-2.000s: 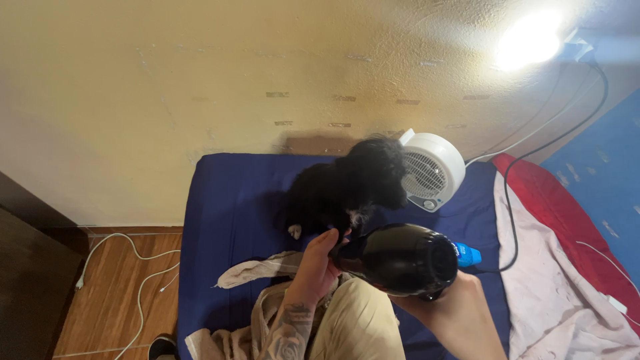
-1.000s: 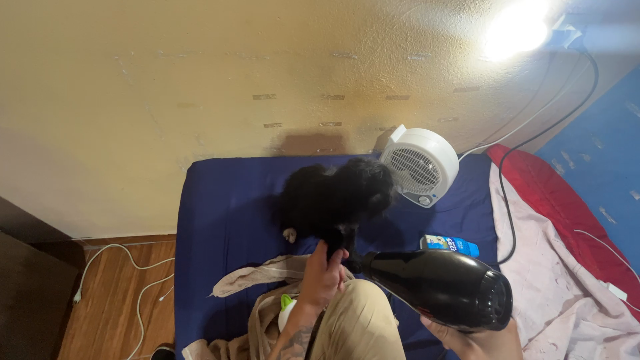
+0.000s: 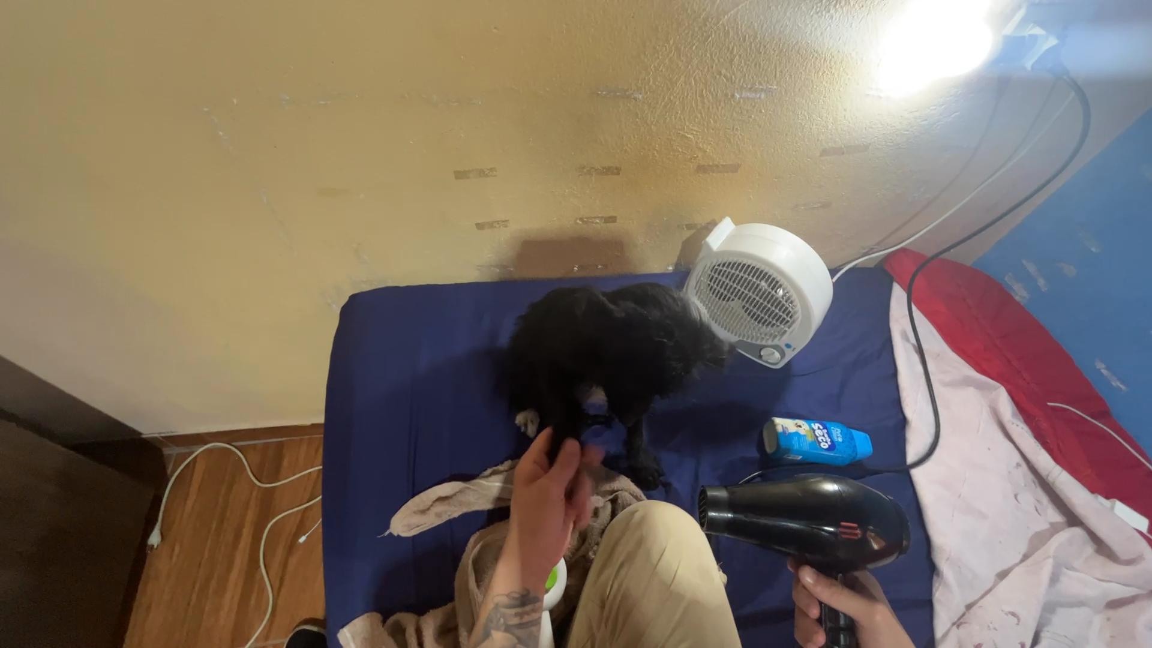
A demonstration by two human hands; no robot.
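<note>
A small black dog [image 3: 603, 351] stands on the dark blue bed sheet [image 3: 405, 378], its head beside a white fan heater [image 3: 760, 283]. My left hand [image 3: 558, 481] is at the dog's near leg, with thumb and fingers closed around it; the fingers are partly blurred. In my right hand [image 3: 841, 598] is the handle of a black hair dryer [image 3: 801, 522], whose nozzle points left. A blue and white bottle [image 3: 817, 441] lies on the sheet just beyond the dryer. A beige towel [image 3: 486, 558] lies crumpled under my left forearm, near a white container with a green part [image 3: 552, 580].
My knee [image 3: 661, 576] rises at the near edge. A black cord [image 3: 927, 387] runs from the wall outlet across the bed. At the right lie a pale pink blanket [image 3: 999, 504] and a red cloth [image 3: 1008, 324]. White cables [image 3: 261, 540] trail over the wooden floor.
My right hand has moved the hair dryer to the right, away from the dog, and its nozzle now points left. The bottle, mostly hidden behind the dryer two seconds ago, is in full view.
</note>
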